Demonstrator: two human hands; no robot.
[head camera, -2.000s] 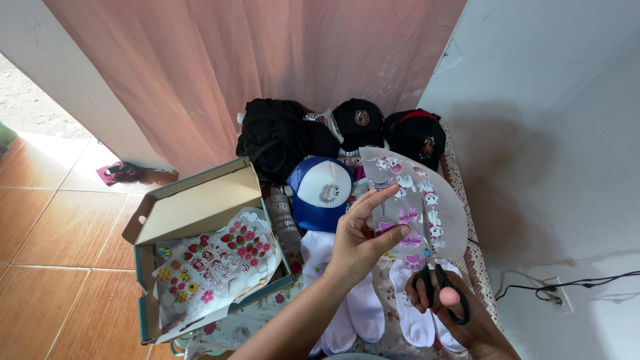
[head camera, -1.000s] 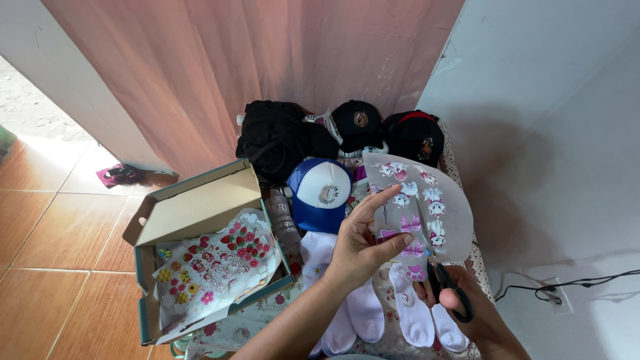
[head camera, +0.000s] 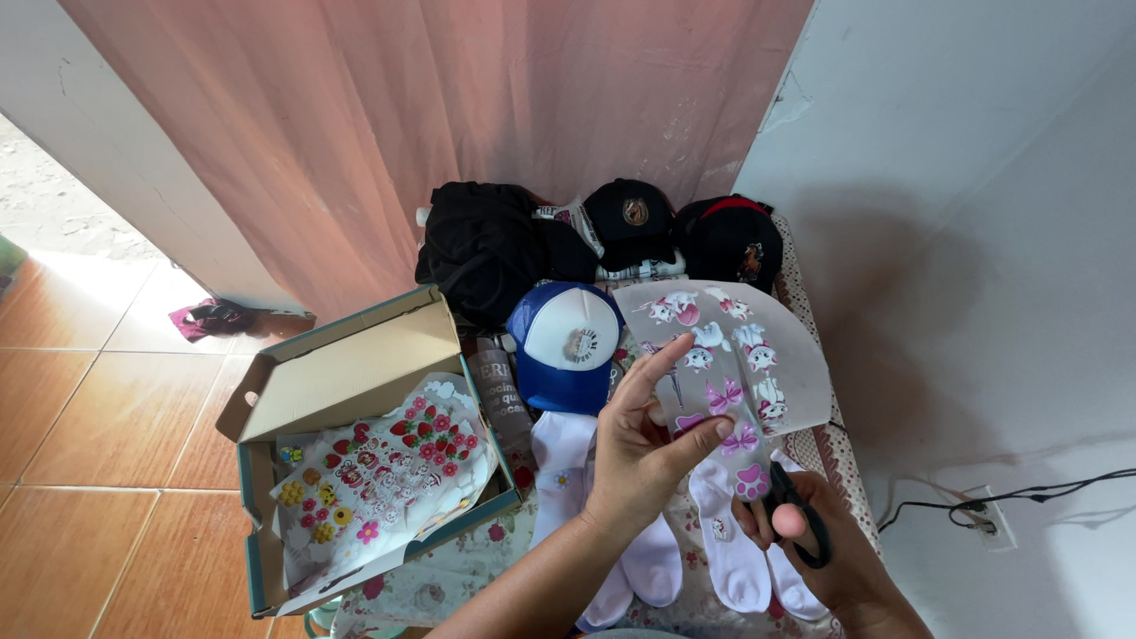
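Note:
My left hand (head camera: 643, 444) pinches a translucent transfer sheet (head camera: 803, 355) printed with white kittens, pink bows and paw prints. Black-handled scissors (head camera: 812, 524) are in my right hand (head camera: 799, 541), at the sheet's lower edge beside a pink paw print; their blades are largely hidden. A cut runs up through the sheet, between its printed columns. White socks (head camera: 732, 568) lie on the table below both hands, one bearing a small kitten print. The blue and white cap (head camera: 568, 346) sits just beyond my left hand.
An open cardboard box (head camera: 355, 355) at the left holds printed sheets (head camera: 390, 470). Black caps (head camera: 630, 222) and a black cloth item (head camera: 484, 248) line the back of the table, before a pink curtain (head camera: 444, 106). A wall outlet with cables (head camera: 990, 519) is at the right.
The right hand and scissors have shifted a little right and down relative to the sheet. The sheet's right part now stands farther out to the side. The left hand keeps its pinch.

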